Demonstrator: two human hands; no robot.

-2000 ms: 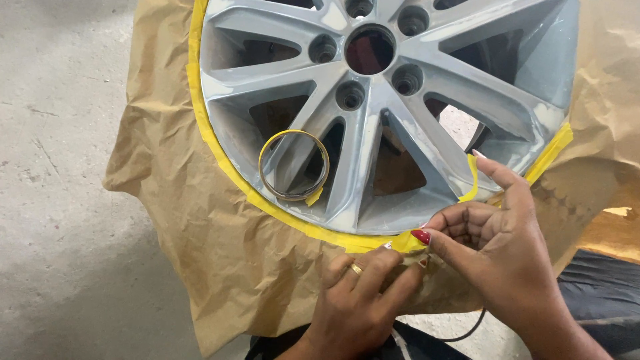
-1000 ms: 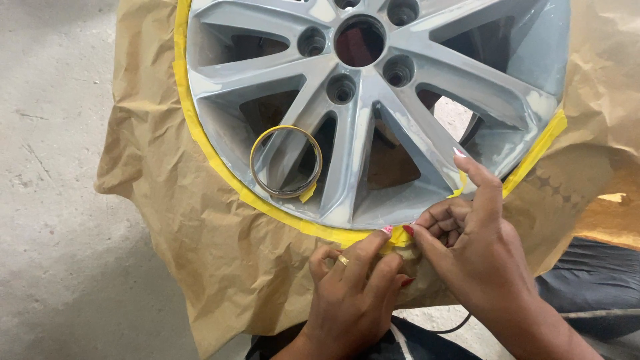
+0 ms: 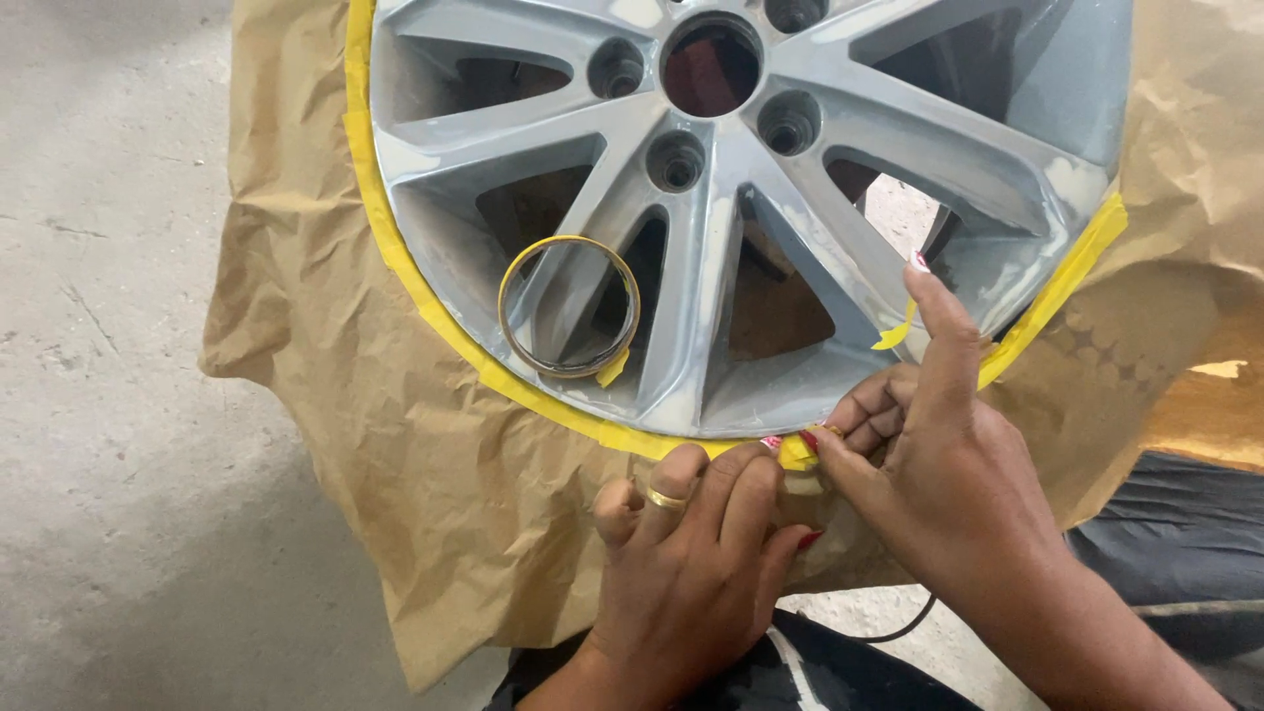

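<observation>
A grey alloy wheel rim (image 3: 681,296) lies face up on crumpled brown masking paper (image 3: 444,484). Yellow masking tape (image 3: 533,395) runs around its edge over the paper. My left hand (image 3: 691,553), with a gold ring, presses its fingertips on the tape at the rim's lower edge. Just right of it, my right hand (image 3: 938,454) pinches the tape between thumb and fingers, its index finger raised. A small torn strip of yellow tape (image 3: 894,334) hangs near that finger. A nearly used-up tape roll (image 3: 509,311) rests on the spokes, its loose end at lower right.
Concrete floor (image 3: 128,415) shows at the left. At the right, a brown surface (image 3: 1210,400) lies beyond the paper, above dark fabric (image 3: 1145,533). A thin dark cable (image 3: 908,624) curves below the paper, near the dark clothing on my lap.
Both hands stay at the rim's lower edge. The left hand's fingers have bunched closer to the right hand's. The tape roll has not moved on the spokes.
</observation>
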